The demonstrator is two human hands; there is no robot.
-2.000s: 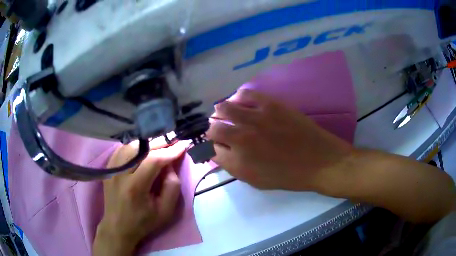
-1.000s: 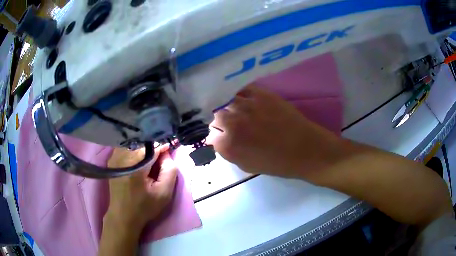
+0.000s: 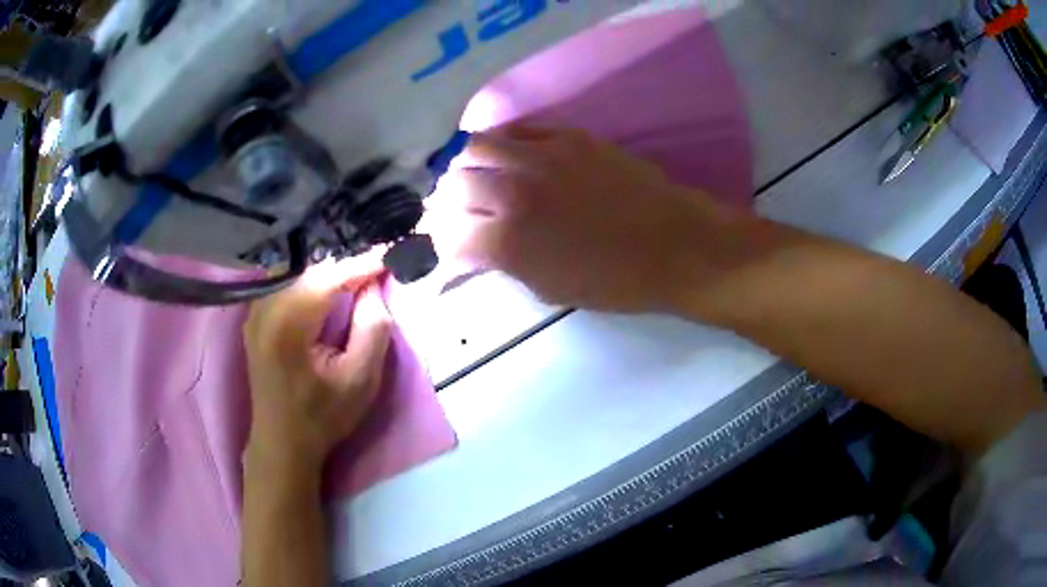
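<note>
A pink garment panel (image 3: 138, 390) lies on the white table, partly under the white sewing machine head (image 3: 379, 69). My left hand (image 3: 316, 361) is left of the needle area, thumb and fingers pinched on the panel. My right hand (image 3: 551, 218) lies right of the needle area with its fingers bent at the panel's edge; glare blurs its fingertips, so its grip is unclear. A small black many-sided piece (image 3: 411, 258) sits between my hands. The needle and presser foot are lost in glare and behind machine parts.
Thread snips (image 3: 918, 132) lie at the right, near a small dark metal part (image 3: 924, 55) and an orange-red tip (image 3: 1007, 20). The curved front edge carries a grey ruler strip (image 3: 689, 441). A curved shiny metal guard (image 3: 172, 284) hangs from the machine's left end.
The view has tilted, so the machine and hands sit higher. Since the oldest frame, the panel's curved edge has moved away from the table area between my hands, baring white surface. Both hands stay beside the needle.
</note>
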